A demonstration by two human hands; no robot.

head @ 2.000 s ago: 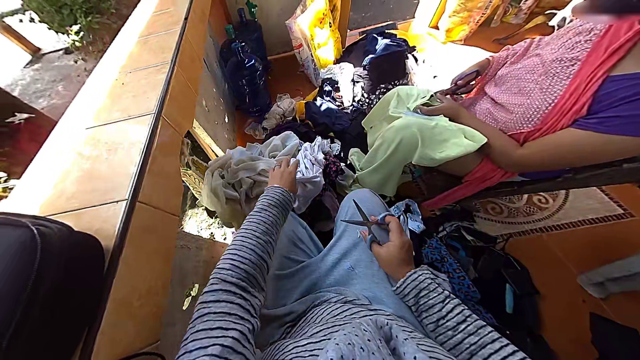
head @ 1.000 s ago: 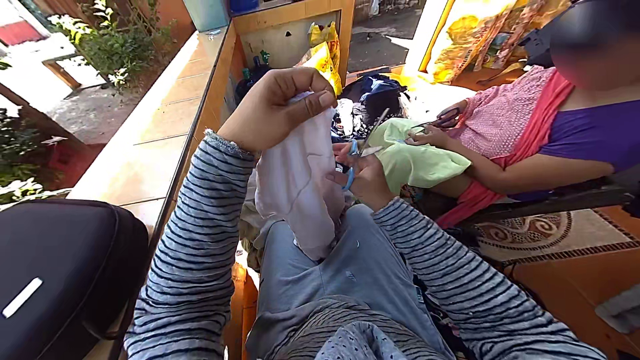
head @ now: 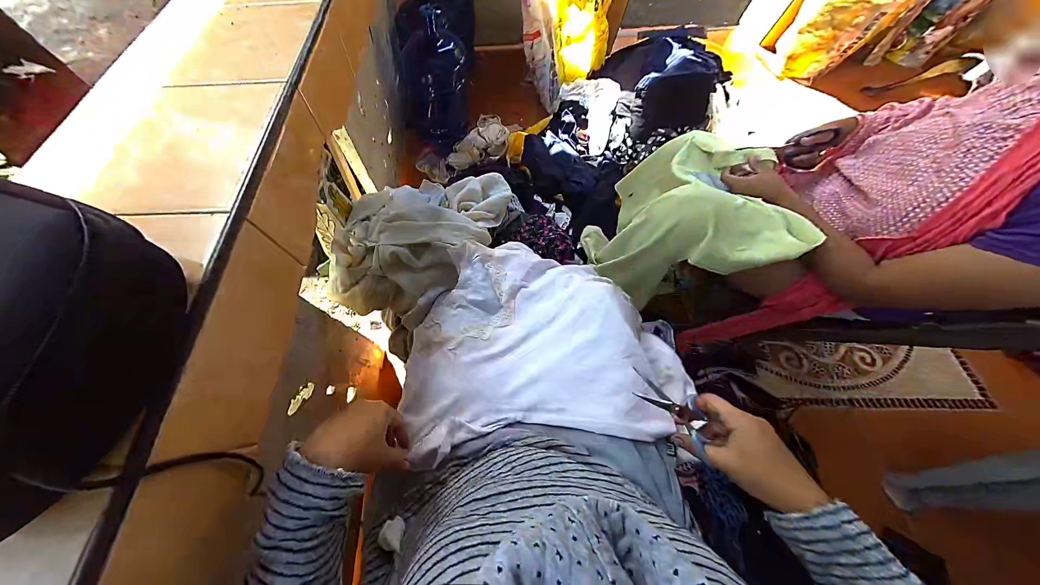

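Note:
A white cloth garment (head: 536, 349) with lace trim lies spread over my lap. My left hand (head: 361, 439) pinches its lower left corner. My right hand (head: 743, 447) has its fingers in the blue handles of a pair of scissors (head: 678, 410), whose blades are parted and point left over the garment's right edge. Beyond my knees sits a bundle of grey-beige cloth (head: 406, 244), touching the white garment. A co-worker's hand (head: 760, 180) holds a light green cloth (head: 707, 219), and dark-handled scissors (head: 816, 146) are beside it.
A tiled ledge (head: 236, 122) runs along the left, with a black case (head: 81, 341) on it. Mixed clothes (head: 569, 171) are heaped ahead, near a blue plastic bottle (head: 439, 81). The co-worker sits close at right. Dark cloths (head: 731, 504) lie on the floor right of my legs.
The white garment, held up in front of me a second ago, now lies flat across my lap. My left hand has come down to its lower left corner, and my right hand has lowered with the scissors.

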